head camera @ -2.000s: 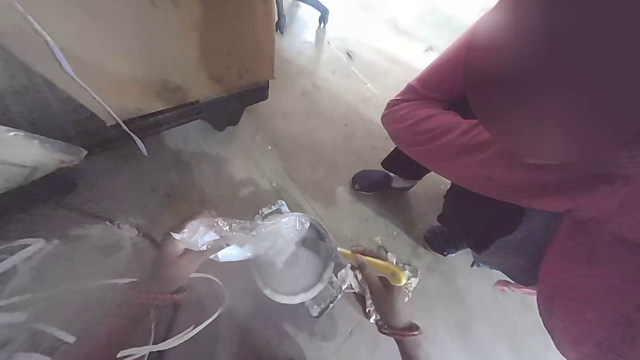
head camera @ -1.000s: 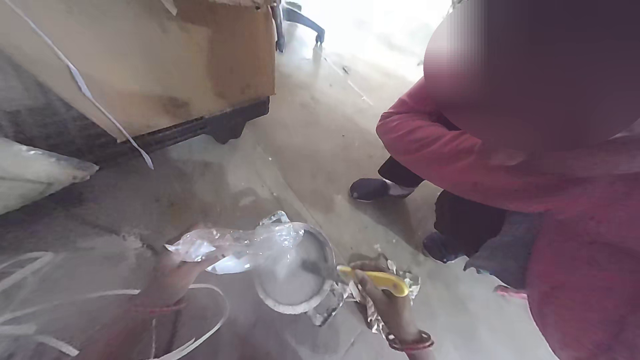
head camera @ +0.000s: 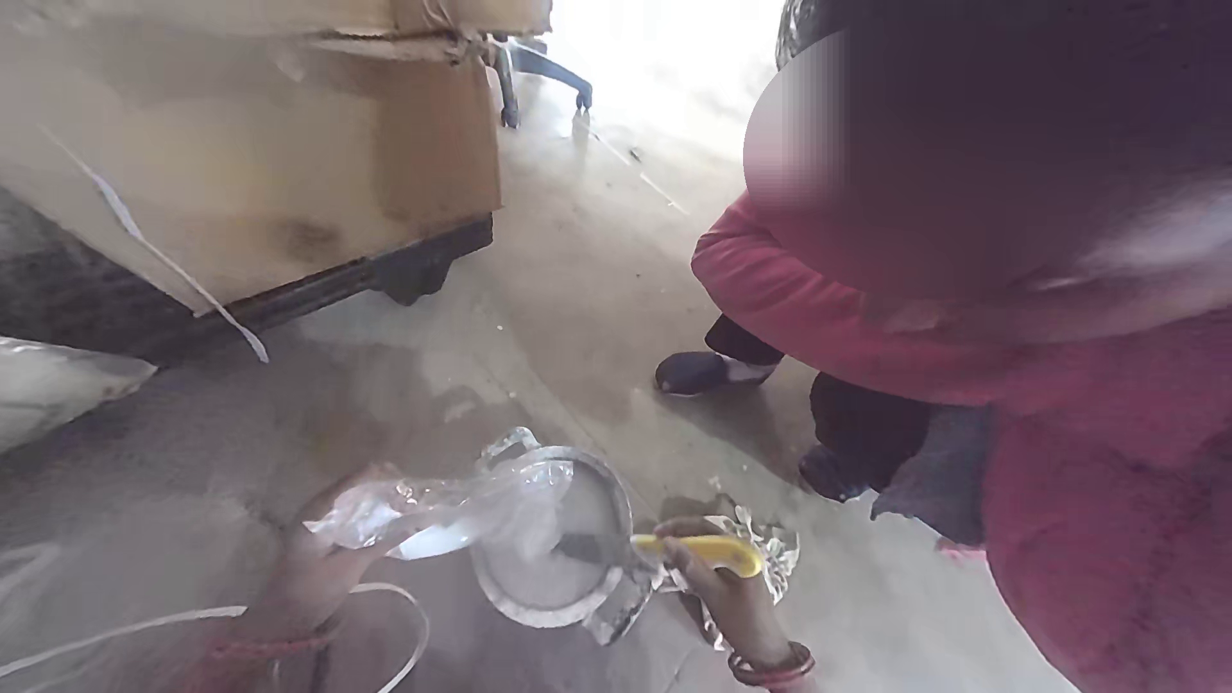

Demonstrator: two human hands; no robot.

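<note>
A round metal pot (head camera: 553, 604) with two side handles stands on the floor at the lower middle, with pale grey material inside. My right hand (head camera: 722, 587), wearing bangles, grips the yellow handle of a tool (head camera: 717, 553) whose dark blade reaches into the pot. Crumpled silvery foil-like wrapping (head camera: 765, 549) lies by that hand. My left hand (head camera: 332, 549) holds a clear plastic bag (head camera: 385, 515), and the bag's far end hangs over the pot's left part. The bag's contents cannot be made out clearly.
A person in a dark pink garment (head camera: 962, 356) is close at the right, a dark shoe (head camera: 691, 372) on the floor. A large cardboard box (head camera: 385, 164) rests on a dark base at upper left. White strapping (head camera: 419, 626) curls near my left hand; a wheeled chair base (head camera: 549, 72) stands behind.
The tool's dark blade now shows more plainly inside the pot. My left hand keeps the bag at the pot, and my right hand keeps its hold on the yellow handle.
</note>
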